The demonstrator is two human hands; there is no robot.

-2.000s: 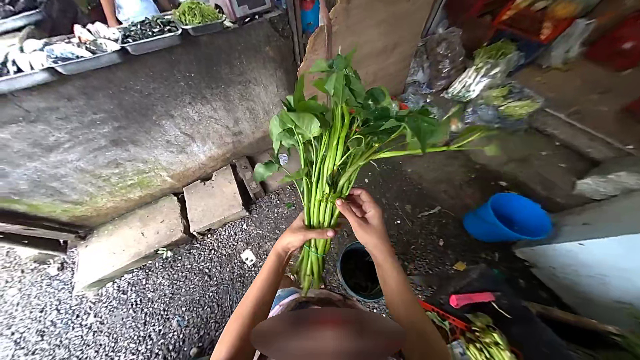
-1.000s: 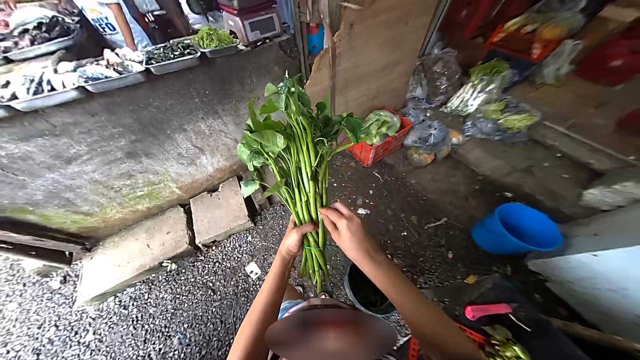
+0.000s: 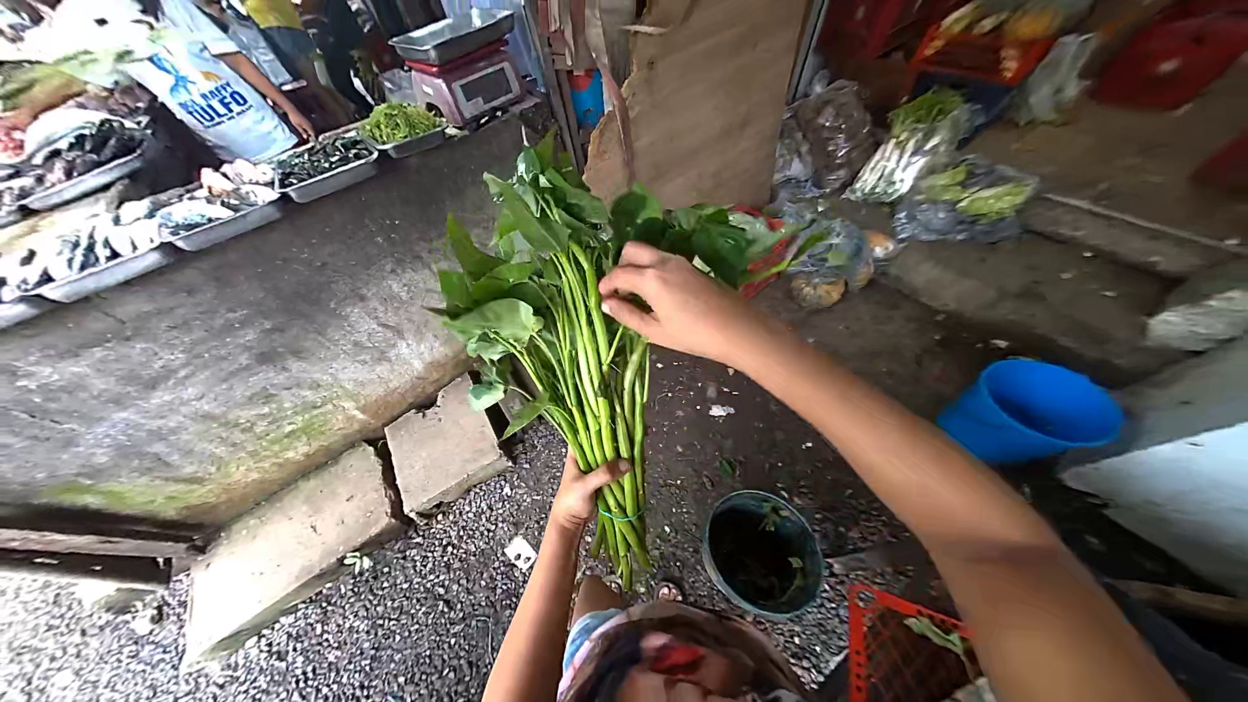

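Note:
A bunch of leafy greens with long green stems [image 3: 597,390] stands upright before me, a thin band around its lower stems. My left hand [image 3: 585,489] grips the stems just above the band. My right hand [image 3: 663,297] is raised at the upper stems, beside the leaves, with thumb and fingers bent toward them; whether it pinches a stem or leaf I cannot tell. Below and right of the bunch stands a dark bucket [image 3: 762,556] with leaf scraps inside.
A blue bucket [image 3: 1029,414] stands at right, a red plastic crate [image 3: 858,643] at lower right. Metal trays of fish [image 3: 229,229] and a weighing scale [image 3: 468,86] line the concrete wall's top. A person [image 3: 219,88] stands behind it. Bagged vegetables [image 3: 965,200] lie upper right.
My right hand has moved up from the lower stems to the leafy part. My left hand still holds the bunch low down.

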